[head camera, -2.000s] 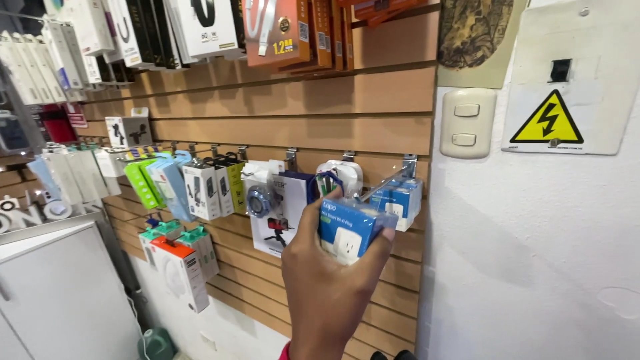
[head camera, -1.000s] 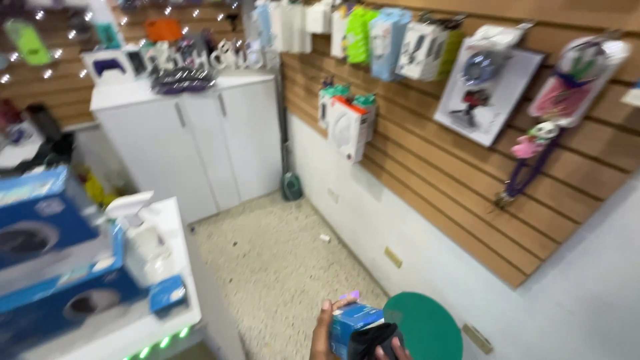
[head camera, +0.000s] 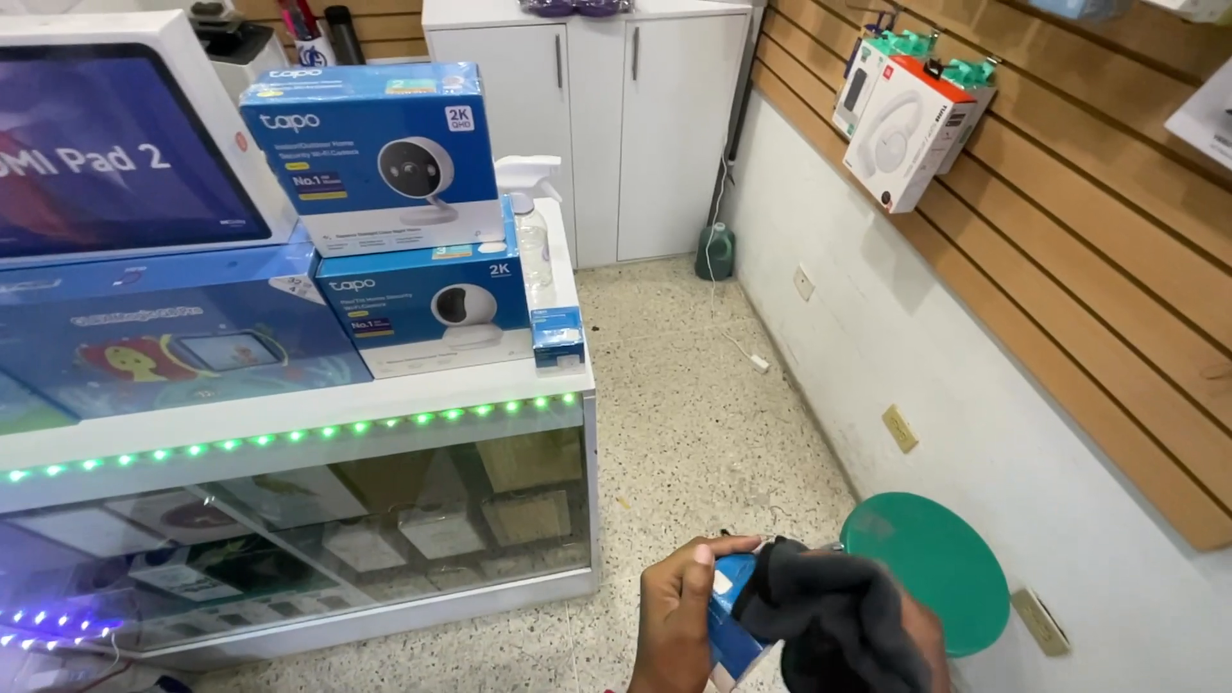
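Note:
Low in the head view, my left hand (head camera: 679, 611) grips a small blue box (head camera: 733, 626) by its side, thumb and fingers around it. My right hand (head camera: 922, 630), mostly hidden, holds a dark grey cloth (head camera: 828, 597) against the box's upper right part. The cloth covers much of the box and the fingers of that hand. Another small blue box (head camera: 558, 339) stands on the corner of the white display counter (head camera: 462, 385), beside two stacked Tapo camera boxes (head camera: 385, 164). A clear spray bottle with a white trigger (head camera: 531, 231) is behind them.
A round green stool top (head camera: 924, 573) is close to my right hand, by the white wall. The glass-front counter, edged with green lights, is at left. Headphone boxes (head camera: 905, 135) hang on the slatted wall (head camera: 1059, 318). White cabinets (head camera: 587, 135) and a green jug (head camera: 715, 252) stand farther back.
The view has swung from the slatted wall down to the floor and counter. Two seconds ago one hand held a blue plug box at the hooks; now both hands are low, with a dark cloth against a box.

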